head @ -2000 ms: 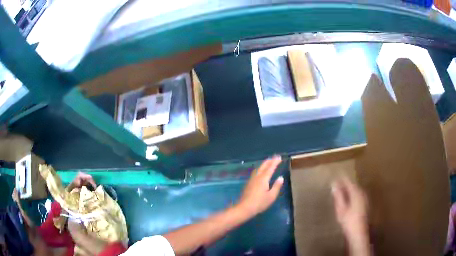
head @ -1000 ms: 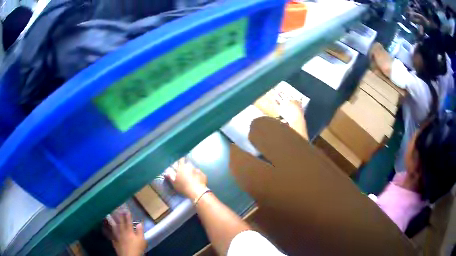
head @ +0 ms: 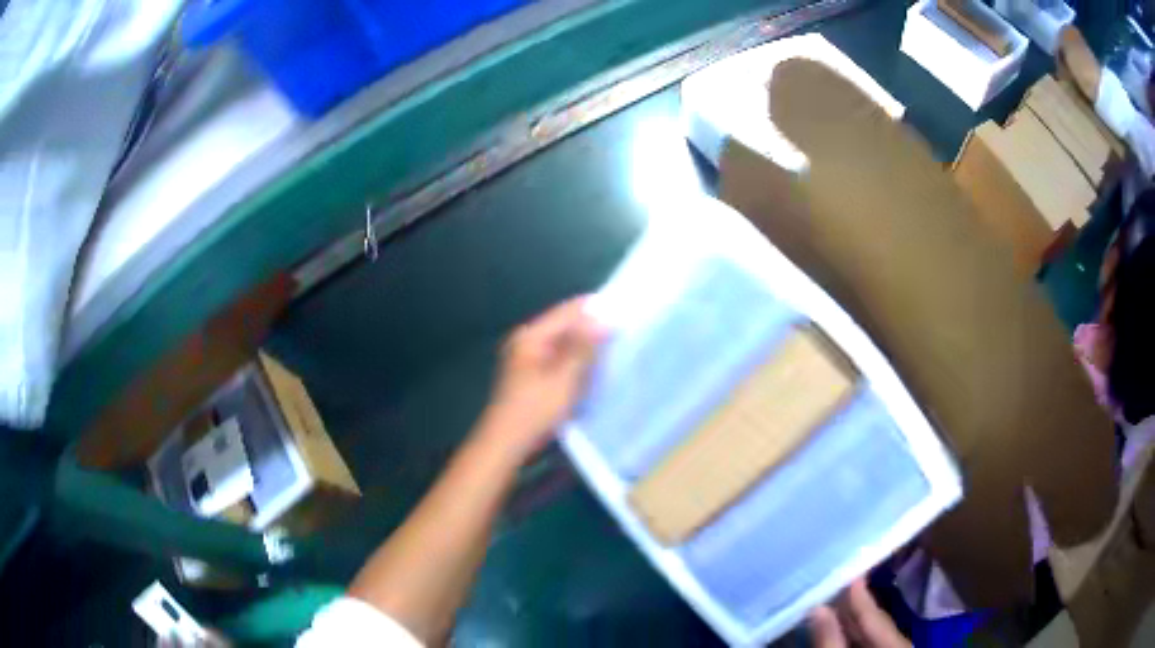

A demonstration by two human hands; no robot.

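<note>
A white foam tray (head: 945, 489) is held tilted in the air in front of me. It holds a grey-blue bagged product (head: 798, 513) with a brown accessory box (head: 747, 437) across its middle. My left hand (head: 547, 370) grips the tray's left edge. My right hand (head: 861, 620) is at the tray's lower edge, mostly cut off by the picture's bottom. A brown carton with its tall lid (head: 912, 279) raised stands behind and right of the tray; the tray hides its base.
A packed carton with a white card (head: 218, 468) stands at the left. More foam trays (head: 965, 48) lie at the upper right, near brown cartons (head: 1032, 165). A green frame (head: 418, 165) and blue bin (head: 342, 51) are above the belt. A person's pink clothing shows at the right.
Both hands were reaching to the tray on the belt. The tray is now lifted, held between them and nearer to me. The view has swung back left, showing the packed carton.
</note>
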